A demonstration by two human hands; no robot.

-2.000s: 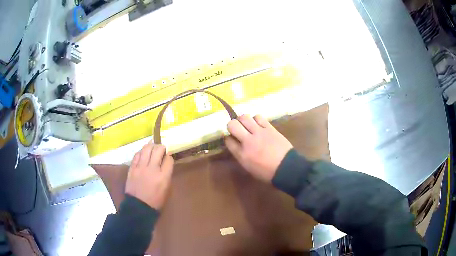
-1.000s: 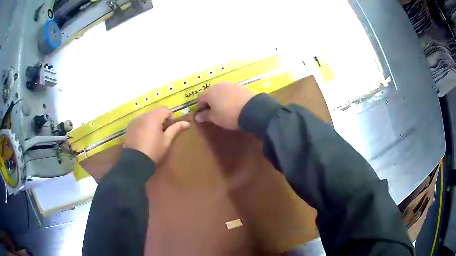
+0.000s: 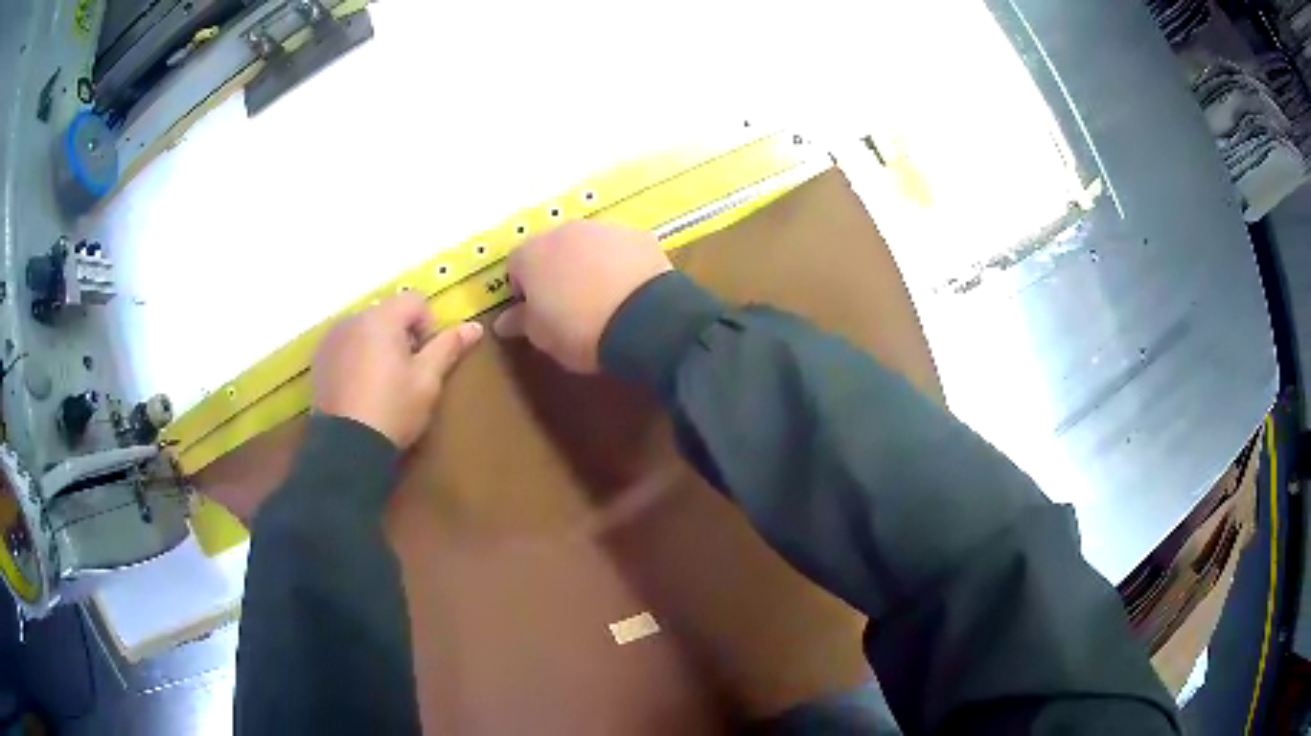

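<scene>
The large brown bag panel (image 3: 503, 575) lies below the yellow template (image 3: 331, 334), its upper edge against or over the template's slot. The template has a row of small holes and black marks. My left hand (image 3: 377, 367) pinches the panel's upper edge at the template, left of centre. My right hand (image 3: 582, 288) holds the same edge close beside it, thumb and fingers at the template. The fingertips partly hide the edge. The handle strap does not show. A small beige label patch (image 3: 634, 628) sits on the panel's lower part.
The sewing machine head (image 3: 115, 489) stands at the left by the template's end, with tension knobs (image 3: 72, 273) above. A blue-rimmed disc (image 3: 89, 155) and dark metal bracket (image 3: 309, 61) are at upper left. Grey metal table (image 3: 1150, 288) and stacked brown pieces (image 3: 1201, 561) are at right.
Both hands moved from the handle strap up to the template, bringing the panel edge up to the slot. The strap went out of sight. The view shifted, so the machine appears farther left.
</scene>
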